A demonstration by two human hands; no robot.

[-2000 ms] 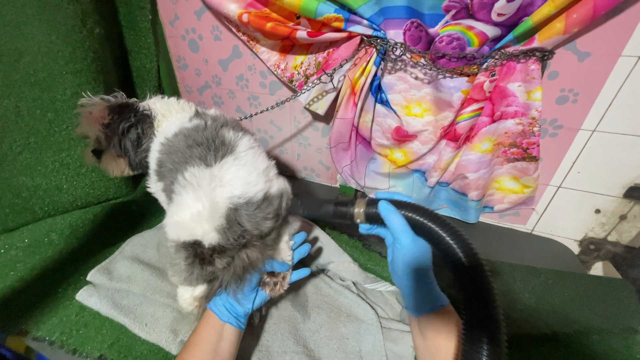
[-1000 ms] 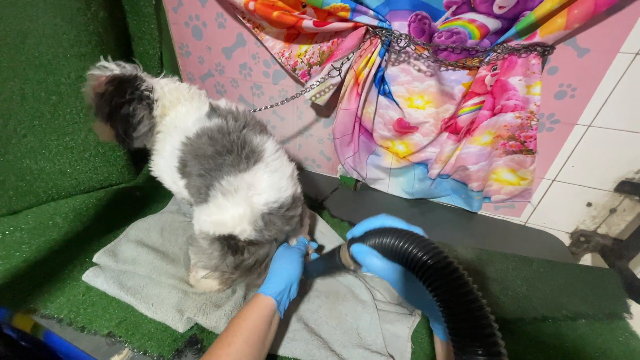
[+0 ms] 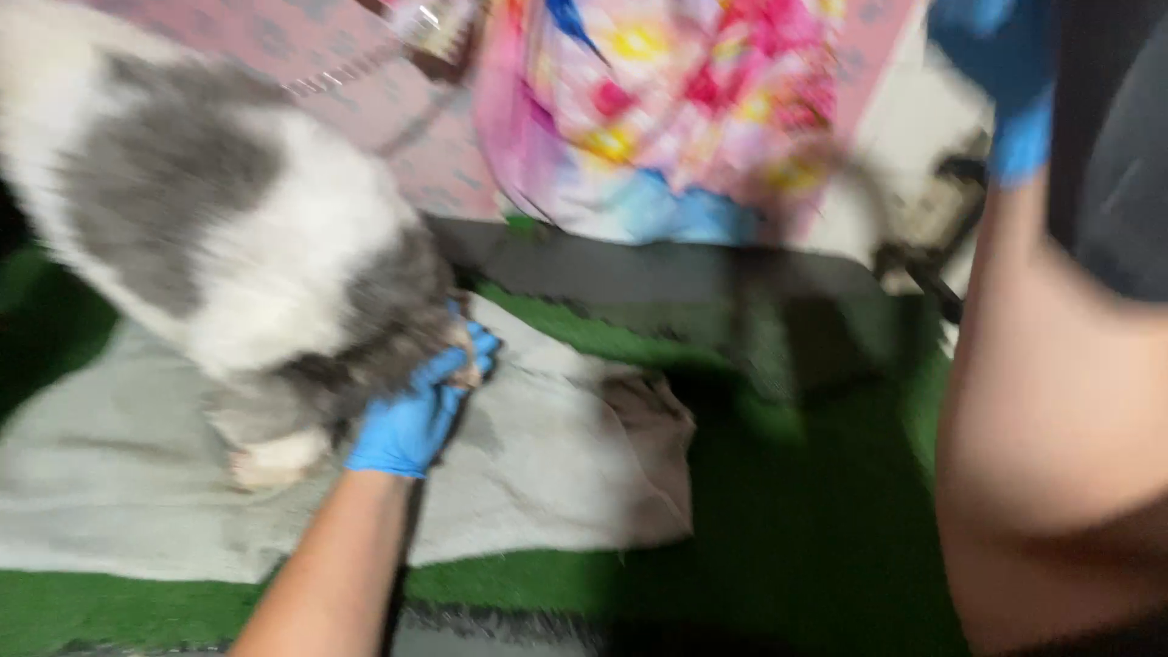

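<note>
A grey and white dog (image 3: 228, 210) stands on a grey towel (image 3: 547, 456) at the left of the blurred head view, its rear toward me. In a blue glove, my left hand (image 3: 420, 401) holds the dog's hind paw (image 3: 470, 356), fingers curled around it. My right hand (image 3: 1004, 73), also in a blue glove, is raised at the top right edge, partly cut off, beside a dark object (image 3: 1122, 182). Whether it holds anything cannot be seen. The black hose is not recognisable in this frame.
Green artificial turf (image 3: 803, 529) lies under the towel. Behind it are a dark grey edge (image 3: 639, 265), a colourful cloth (image 3: 639, 119) and a pink paw-print wall (image 3: 438, 173). A chain (image 3: 338, 78) runs from the dog toward the wall. A dark blurred object (image 3: 922, 255) stands at the back right.
My right hand has moved up and right, away from the dog; the black hose it held is no longer seen by the towel. My left hand stays at the hind leg. The view has shifted closer.
</note>
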